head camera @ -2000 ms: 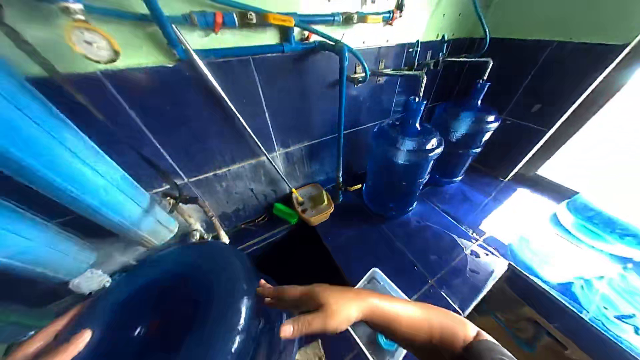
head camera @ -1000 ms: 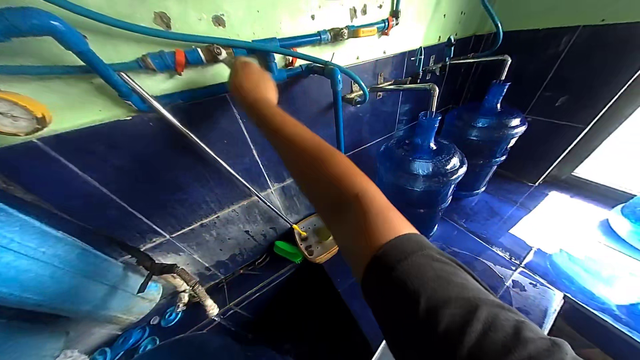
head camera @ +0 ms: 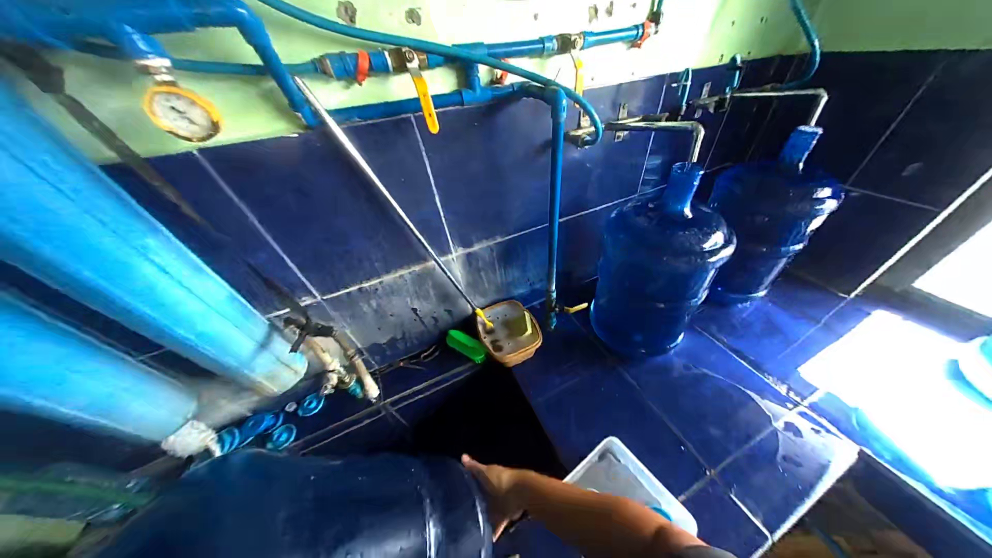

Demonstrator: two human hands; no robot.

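A large blue plastic water jug [head camera: 310, 504] lies on its side at the bottom of the head view. Against its right end rests my right hand [head camera: 496, 488], its fingers partly hidden behind the jug. My left hand is out of sight. Above, a ball valve [head camera: 407, 60] with a yellow handle [head camera: 425, 101] hanging downward sits on the blue pipe. Two upright blue jugs, a nearer one [head camera: 659, 271] and a farther one [head camera: 771, 225], stand under metal spouts on the tiled counter.
A tan basin [head camera: 511, 333] holds a sponge and a long metal rod's yellow end, beside a green brush [head camera: 466, 346]. A white tray [head camera: 620, 465] lies near my right forearm. Thick blue cylinders [head camera: 132, 225] and a pressure gauge [head camera: 183, 113] are at left, with several blue caps [head camera: 280, 436] below.
My right hand, at the valve on the wall pipe one second ago, has come down to the jug. The valve's yellow handle, along the pipe two seconds ago, now hangs down.
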